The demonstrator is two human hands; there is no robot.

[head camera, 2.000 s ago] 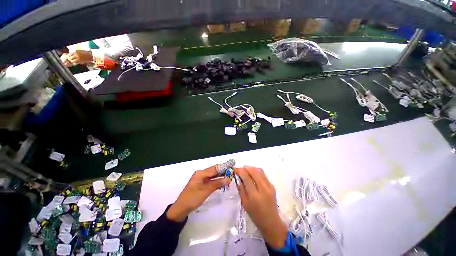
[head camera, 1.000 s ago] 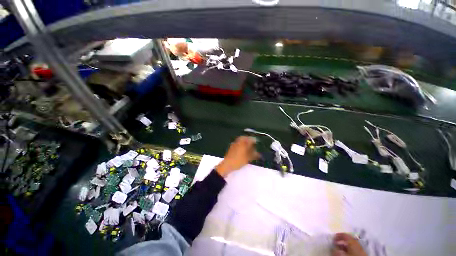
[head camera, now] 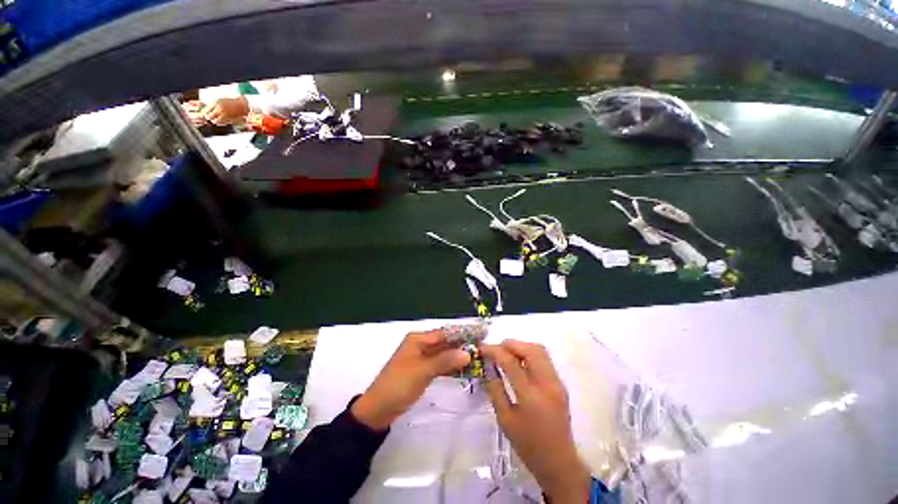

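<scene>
My left hand [head camera: 412, 372] holds a white-grey bundled cable [head camera: 465, 335] and a small circuit board with yellow parts [head camera: 476, 364] over the white sheet. My right hand [head camera: 532, 402] pinches the right side of the same board with its fingertips. A wired assembly [head camera: 480, 271] lies on the green belt just beyond my hands. White cables [head camera: 645, 423] lie on the sheet right of my right hand. A pile of circuit boards with white tabs [head camera: 205, 404] lies at the left.
More wired assemblies [head camera: 537, 234] lie along the belt. Behind are black parts [head camera: 492, 148], a plastic bag [head camera: 650, 113] and a red block with a black top [head camera: 330, 181]. Another person's hand [head camera: 224, 110] is at the back left. A grey shelf [head camera: 443, 44] crosses the top.
One more wired assembly lies on the belt than two seconds ago. A second ago my hands were apart, the left by that assembly; now they are together at a board and cable.
</scene>
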